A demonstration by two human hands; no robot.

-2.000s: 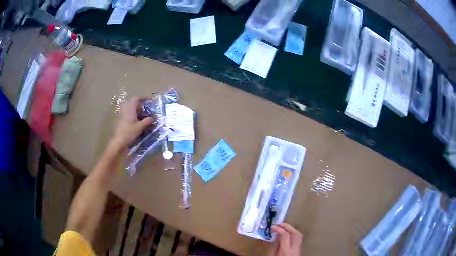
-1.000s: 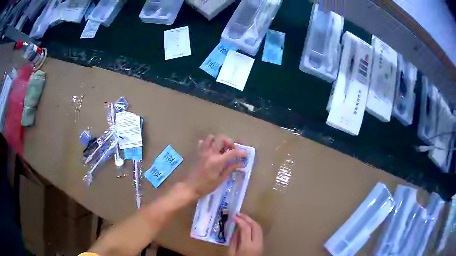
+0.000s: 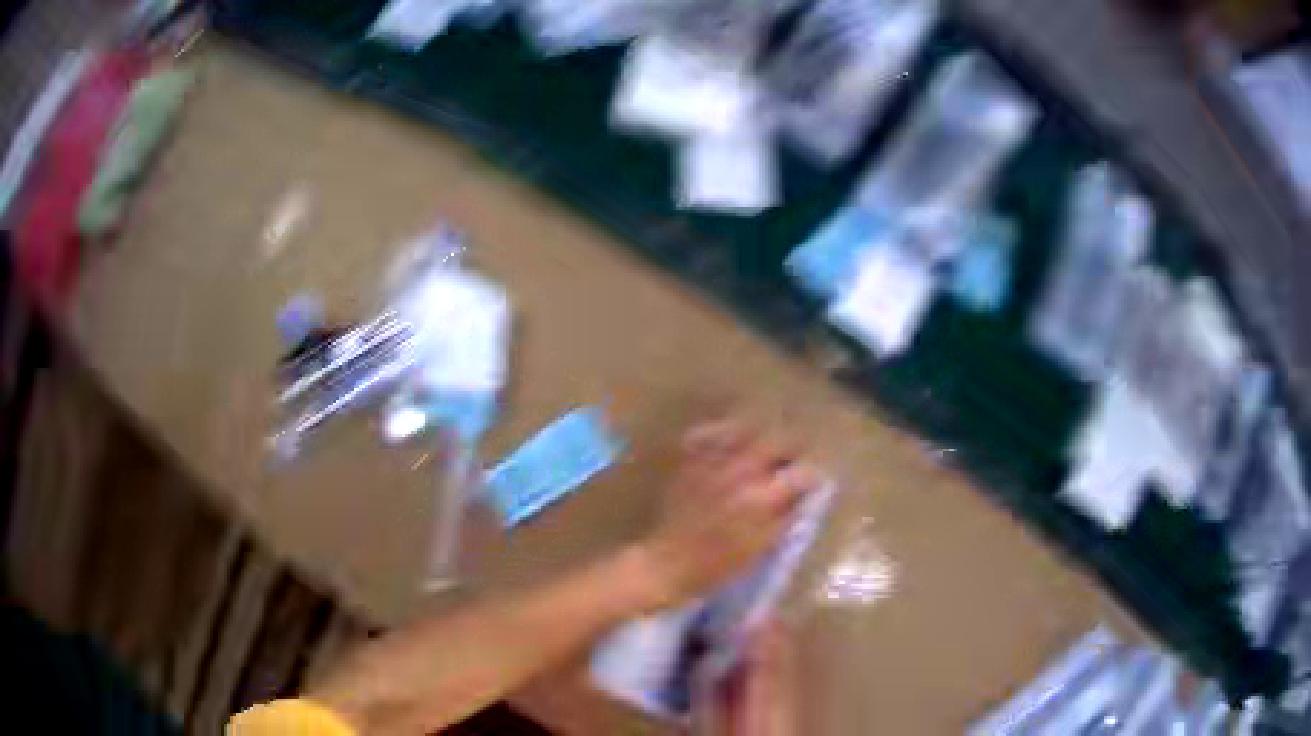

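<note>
The frame is motion-blurred. A white blister tray lies at the bench's near side, with a dark, unclear item in its near end. My left hand covers the tray's far part with curled fingers; what they touch is hidden. My right hand is blurred at the bottom edge, at the tray's right side, and seems to hold it.
On the cardboard-covered bench lie a blue leaflet, a white leaflet and bagged parts. A red sheet and green cloth lie far left. Trays and leaflets lie on the dark green belt.
The view has shifted and blurred. Since the earliest frame, my left hand has left the bagged parts and come to the tray. The tray now appears more tilted to the right.
</note>
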